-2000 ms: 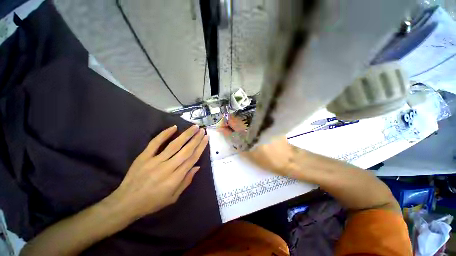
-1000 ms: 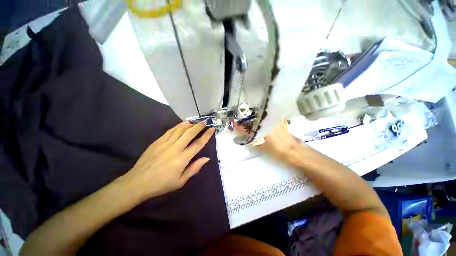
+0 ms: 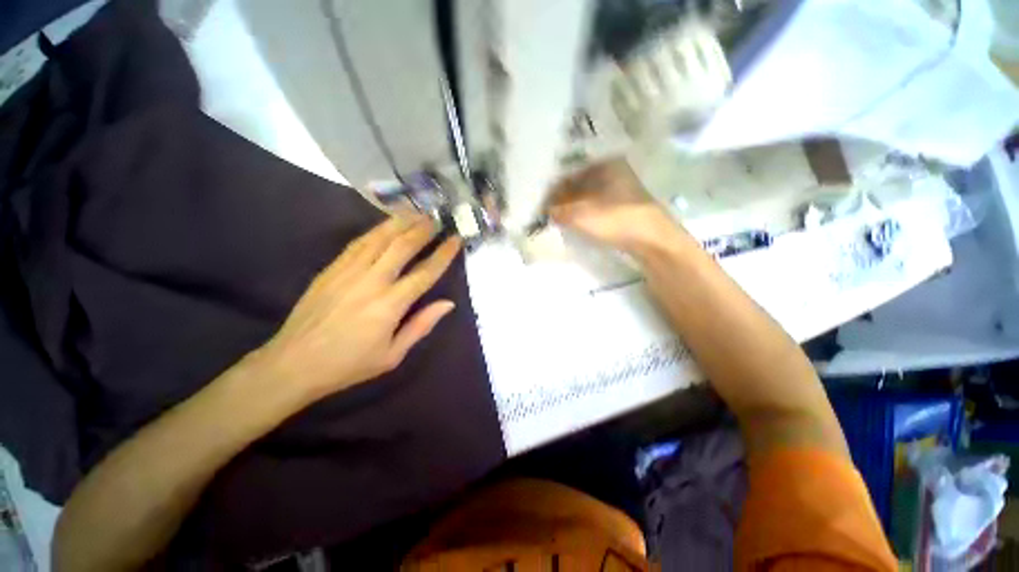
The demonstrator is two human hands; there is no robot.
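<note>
A dark purple-brown garment piece [image 3: 212,268] covers the left of the table and hangs over its front edge. Its straight right edge runs from the presser foot [image 3: 466,218] down to the table's front. My left hand [image 3: 352,307] lies flat on the cloth, fingers spread, fingertips beside the foot. My right hand [image 3: 609,207] is right of the needle area, behind and beside the machine head [image 3: 391,78]; its fingers are blurred and partly hidden, so I cannot tell whether it holds anything. The needle is too blurred to make out.
The cream handwheel [image 3: 670,78] is at upper right. A slim dark tool [image 3: 737,242] and a clear plastic bag with small parts [image 3: 877,240] lie to the right. White paper [image 3: 849,78] lies behind them. A printed scale [image 3: 592,385] runs along the front edge.
The view has shifted, and the machine head now covers less of the right hand. The right hand shows farther back beside the head. The left hand stays flat on the cloth near the foot.
</note>
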